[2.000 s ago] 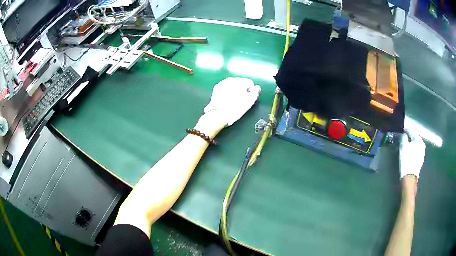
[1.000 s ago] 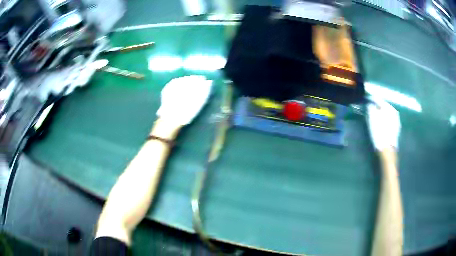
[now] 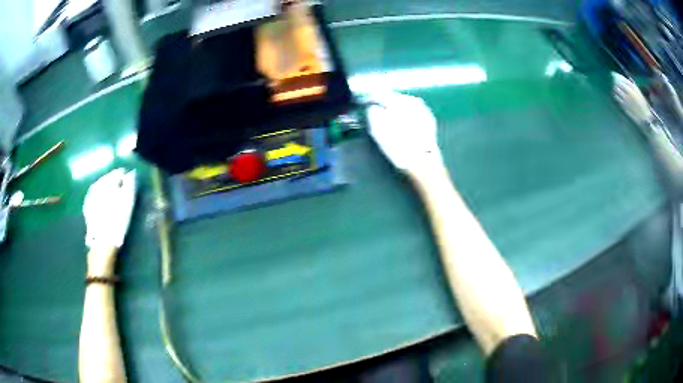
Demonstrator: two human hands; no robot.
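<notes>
The press base [image 3: 262,196] is a low blue-grey box with a round red knob [image 3: 247,167] between yellow arrows. A black cloth cover [image 3: 202,97] drapes over it, beside an orange-copper fixture [image 3: 292,48]. My left hand [image 3: 110,209], in a white glove, rests on the green surface left of the base, fingers curled, apart from the base. My right hand [image 3: 403,131], also white-gloved, is at the right side of the base by a small metal part [image 3: 346,126]. Its fingertips are blurred, and I cannot tell whether it holds anything.
A yellow-green hose [image 3: 165,262] hangs left of the base, between it and my left hand. Guide rods [image 3: 39,200] lie at the far left. A white bottle [image 3: 98,60] stands behind. Another person's hand [image 3: 631,97] is at the far right.
The view has swung right, so the press now shows further left and another person's hand has come into view. Both my hands keep roughly their places beside the press.
</notes>
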